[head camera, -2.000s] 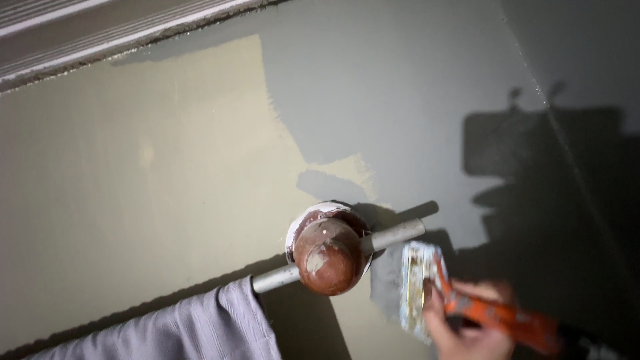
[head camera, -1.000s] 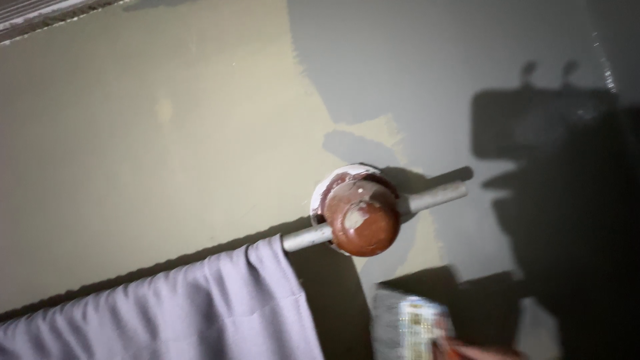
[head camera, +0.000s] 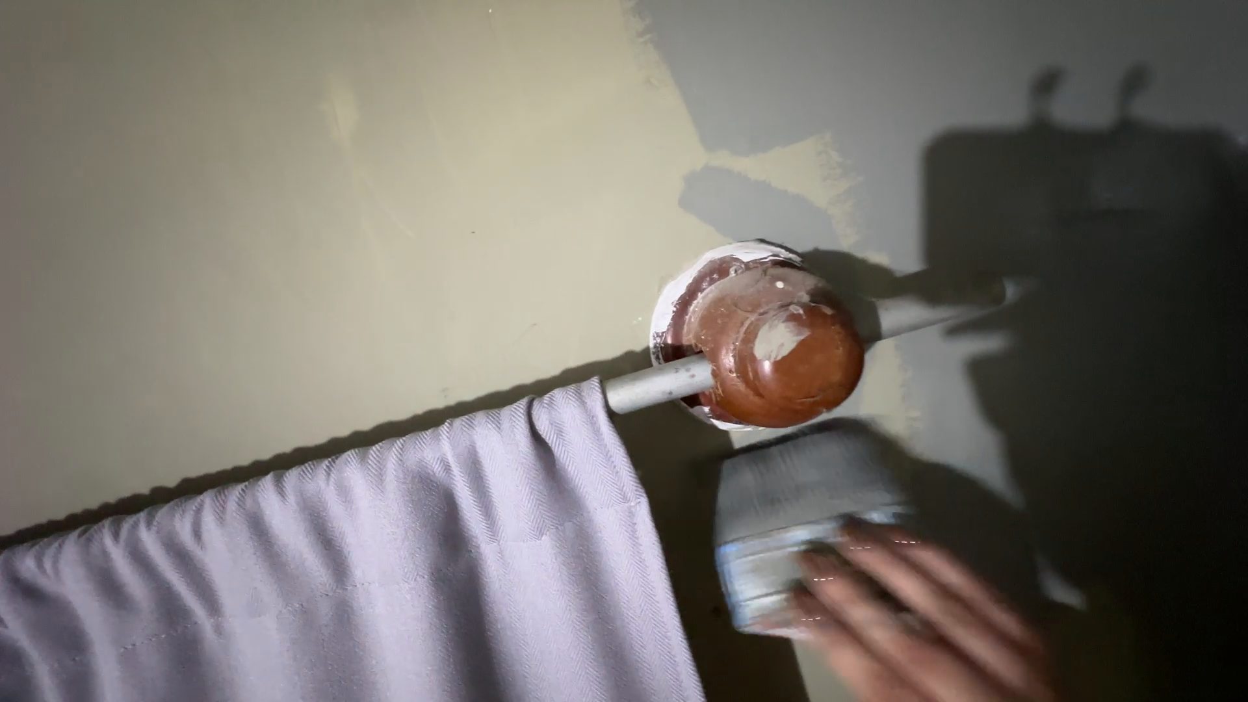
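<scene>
My right hand (head camera: 916, 609), somewhat blurred, grips a wide paintbrush (head camera: 804, 526) by its paint-smeared metal ferrule. The grey-coated bristles point up and lie against the wall just below a brown wooden curtain rod bracket (head camera: 795, 361). White and grey paint marks the bracket and its round base. The wall bears grey paint (head camera: 780, 58) at the upper right and a beige-green coat (head camera: 292, 244) at the left, with a ragged border between them. The brush handle is hidden behind my hand or outside the view. My left hand is not in view.
A pale metal curtain rod (head camera: 658, 385) runs through the bracket, its free end to the right. A lilac-grey curtain (head camera: 419, 546) hangs from it at the lower left, close to the brush. A large dark shadow (head camera: 1121, 390) covers the wall at the right.
My right hand has brought the brush up from the lower edge to just beneath the bracket. The fingers now lie over the ferrule. The view has shifted, and the ceiling trim is out of it.
</scene>
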